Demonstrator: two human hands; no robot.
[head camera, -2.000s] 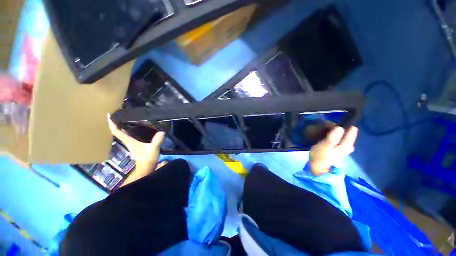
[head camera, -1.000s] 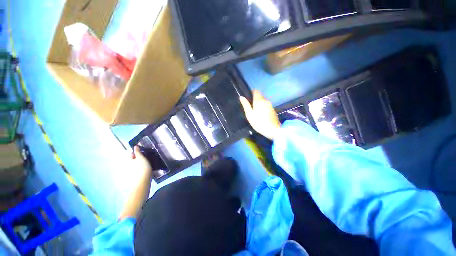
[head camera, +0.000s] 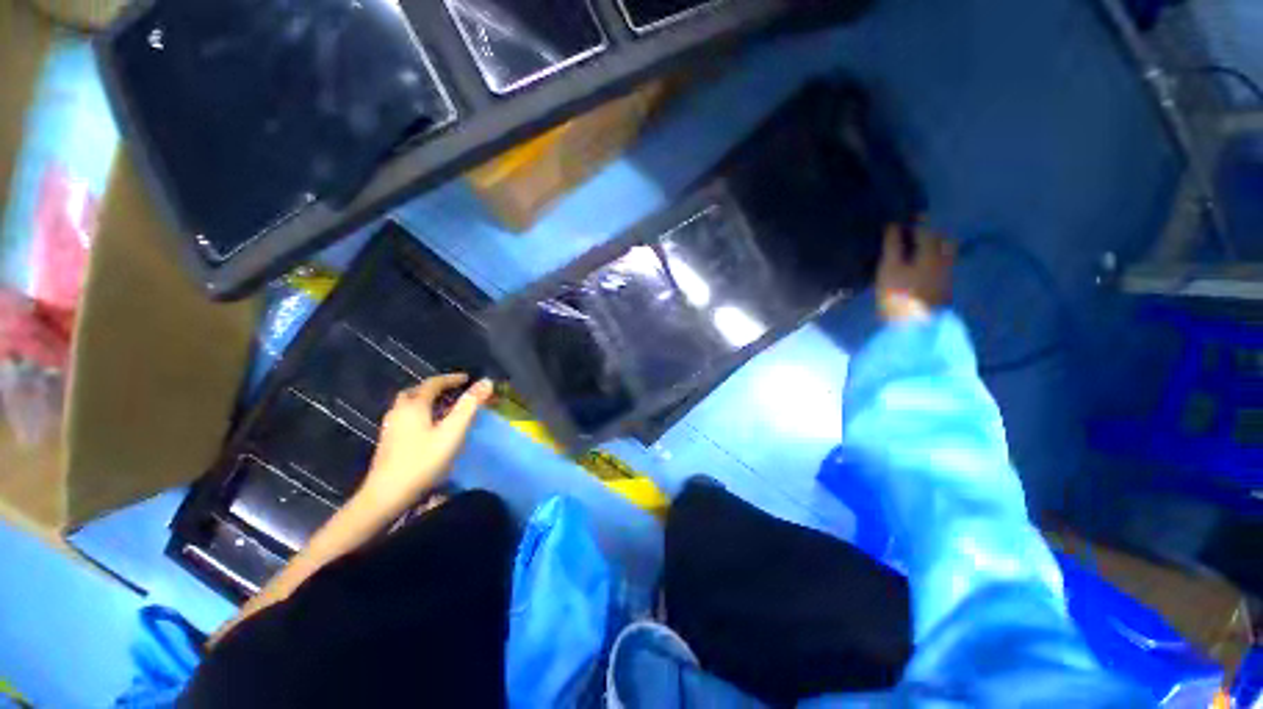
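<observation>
A black foam tray with several slots of phones (head camera: 312, 416) lies at the lower left. My left hand (head camera: 430, 432) is at its right edge, fingers slightly curled and apart, with nothing seen in them. A second black foam tray (head camera: 693, 298) lies slanted at the centre, with shiny phones in its left slots and a dark right end. My right hand (head camera: 917, 270) is at that tray's right end, fingertips in shadow; whether they grip its edge cannot be told.
A larger black tray with dark glossy pieces (head camera: 312, 132) crosses the top left, close to the camera. An open carton (head camera: 139, 346) with red plastic stands at the left. A small brown box (head camera: 547, 166) is beyond the trays. Blue stool (head camera: 1163, 374) and cable are at the right.
The phone tray both hands held at the lower left now lies beside the legs. My right hand has moved from it to the centre tray's far right end. The view has turned left-to-right.
</observation>
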